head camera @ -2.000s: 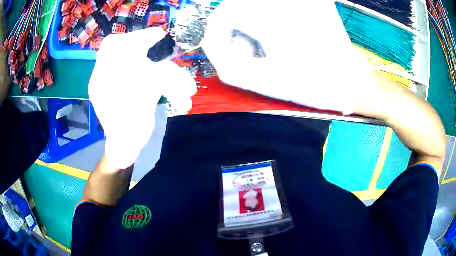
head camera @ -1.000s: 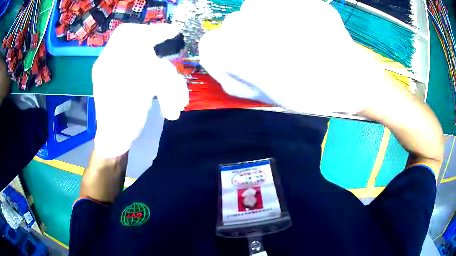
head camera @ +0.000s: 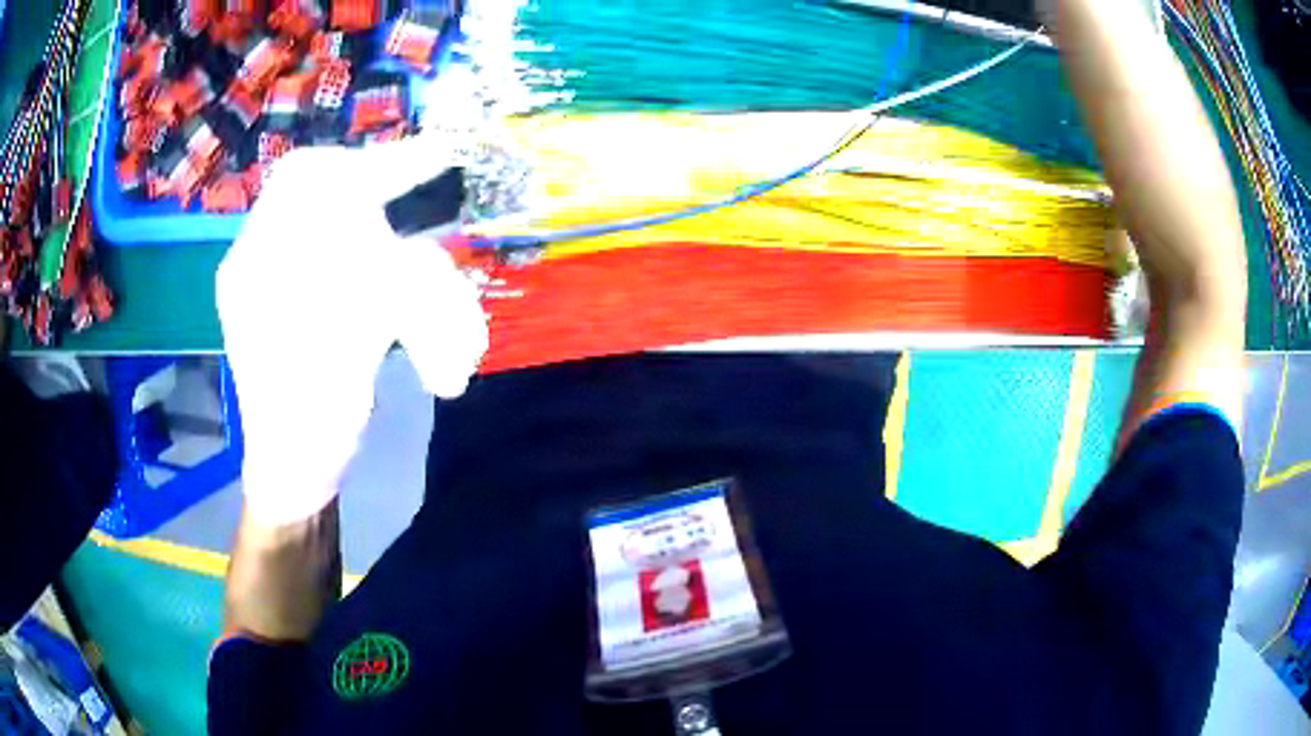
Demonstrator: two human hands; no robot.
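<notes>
My left hand (head camera: 338, 288), in a bright white glove, holds a small black connector housing (head camera: 427, 203) between its fingertips. A thin blue wire (head camera: 633, 226) runs from beside the housing over the bundles to the upper right, where it looks pale. Red wires (head camera: 805, 295) lie nearest my body, yellow wires (head camera: 978, 194) beyond them, and teal-green wires (head camera: 690, 58) farther away. Silvery terminals (head camera: 496, 158) lie at the bundles' left ends. My right hand is cut off by the top edge; only its forearm shows at the upper right.
A blue bin (head camera: 173, 227) heaped with red and black connectors stands at the upper left. Multicoloured wires with red connectors (head camera: 72, 273) lie at the far left. Mixed wires (head camera: 1244, 130) lie at the far right. A person's dark sleeve (head camera: 51, 489) shows at the left edge.
My right hand has moved from beside the housing up and right, out of the picture, uncovering the bundles and the long blue wire. My left hand still holds the housing, now slightly lower and farther left.
</notes>
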